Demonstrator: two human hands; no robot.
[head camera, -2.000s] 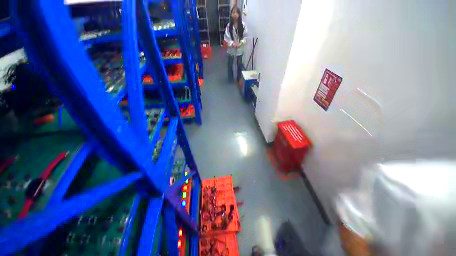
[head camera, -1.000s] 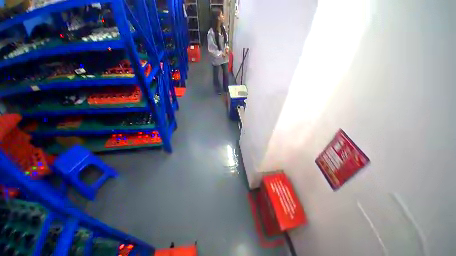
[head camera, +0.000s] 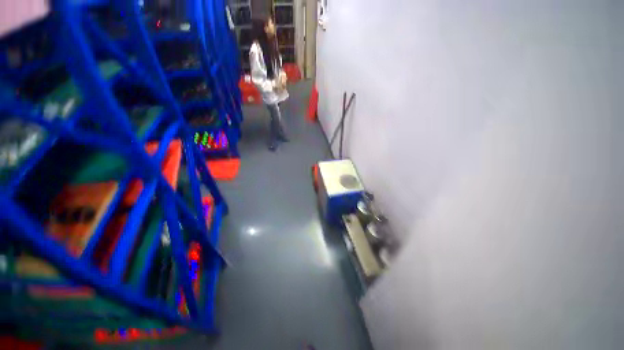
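Observation:
Neither of my hands is in the picture. Nearest in front of me on the left is a blue metal rack (head camera: 147, 160) with green shelf surfaces. An orange-red compartment tray (head camera: 81, 213) with dark contents lies on one of its shelves. Small units glowing red and blue (head camera: 193, 268) show at the rack's lower aisle side. The picture is blurred, so single units cannot be told apart.
A person in a white coat (head camera: 268, 75) stands farther up the grey aisle floor (head camera: 274, 273). A white-topped blue box (head camera: 340, 179) and a pale bench-like object (head camera: 362, 246) stand along the white wall (head camera: 492, 171). Thin dark poles (head camera: 343, 126) lean there. An orange-red tray (head camera: 224, 169) juts out beside farther racks.
The view has moved forward along the aisle. The red floor box, wall sign and blue stool have left the picture. The person and white-topped box look larger, and the person's body is turned more sideways.

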